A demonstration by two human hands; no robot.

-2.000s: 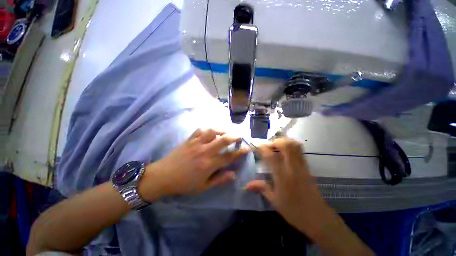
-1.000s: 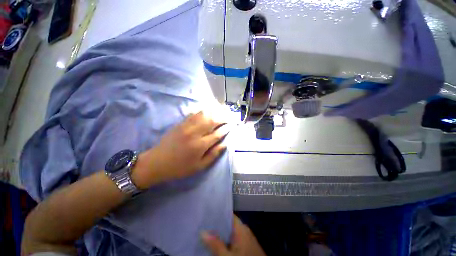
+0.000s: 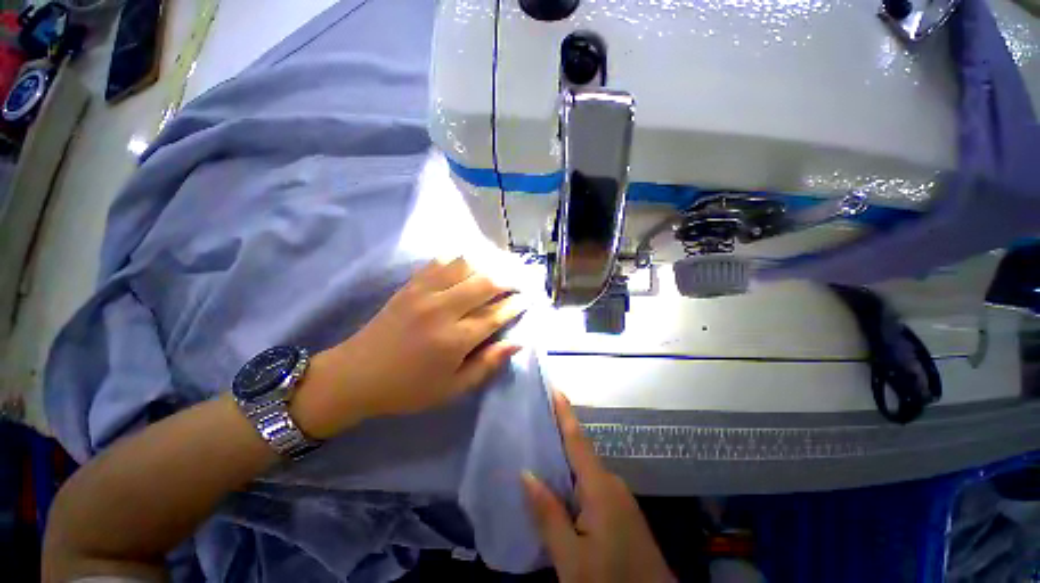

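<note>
A light blue-grey shirt piece (image 3: pixel 262 245) lies in loose folds on the table left of the white sewing machine (image 3: pixel 707 103) and hangs over the front edge. My left hand (image 3: pixel 428 342), with a metal watch on the wrist, lies flat on the cloth just left of the needle area, fingers pointing at it. My right hand (image 3: pixel 587 512) holds the cloth's right edge between thumb and fingers near the table's front edge. The presser foot and needle are hidden by the shiny lever cover and bright glare.
Black scissors (image 3: pixel 895 353) lie right of the needle. A purple-blue strip (image 3: pixel 986 182) hangs on the machine head. A ruler strip (image 3: pixel 730 442) runs along the front edge. A dark phone (image 3: pixel 137 48) lies at the far left. A blue basket (image 3: pixel 969 501) is below right.
Since the earliest frame my right hand has moved from near the needle down to the cloth's front edge, and over the last second up a little with that edge. The left hand stays on the cloth.
</note>
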